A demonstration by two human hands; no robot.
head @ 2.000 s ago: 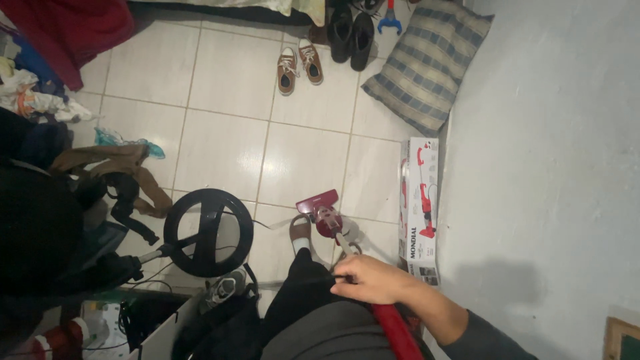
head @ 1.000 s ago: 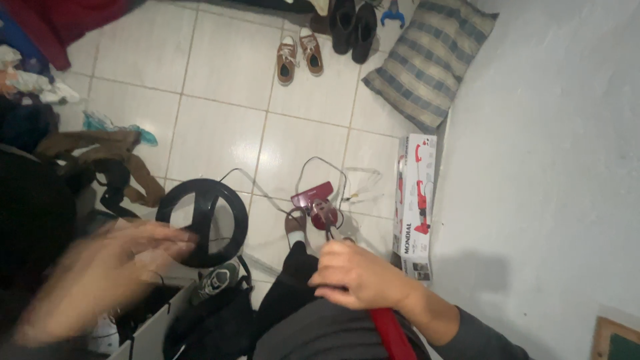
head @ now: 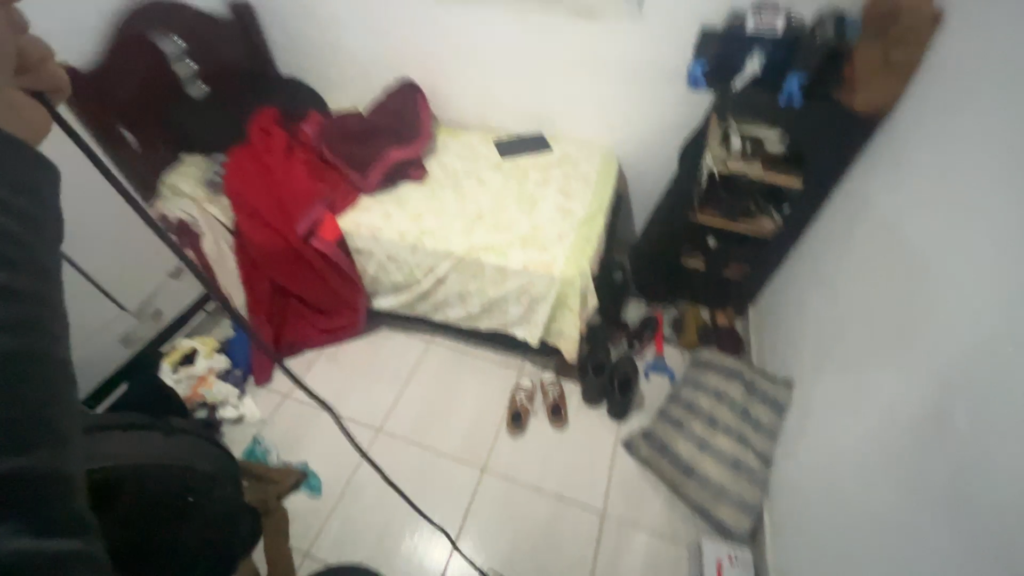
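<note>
My left hand (head: 30, 80) is raised at the upper left edge, cut off by the frame, in a dark sleeve. It is closed on a black cable (head: 344, 432). The cable slants from the hand past the bed and over the tiled floor to the bottom edge. My right hand is out of view. The red vacuum cleaner seen earlier is out of view too. Below the bed's foot stand brown lace-up shoes (head: 538, 406), with black shoes (head: 610, 372) to their right.
A bed (head: 480, 216) bears a red blanket (head: 288, 240) and a dark flat device (head: 522, 145). A striped cushion (head: 716, 440) lies by the right wall, near a dark shelf (head: 680, 216). A black bag or seat (head: 164, 488) and clothes lie at lower left. A box (head: 726, 558) shows at the bottom.
The view has tilted up toward the bed. My left hand, blurred over the black wheel-shaped object one second ago, is now high at the left with the cable. My right hand has left the view.
</note>
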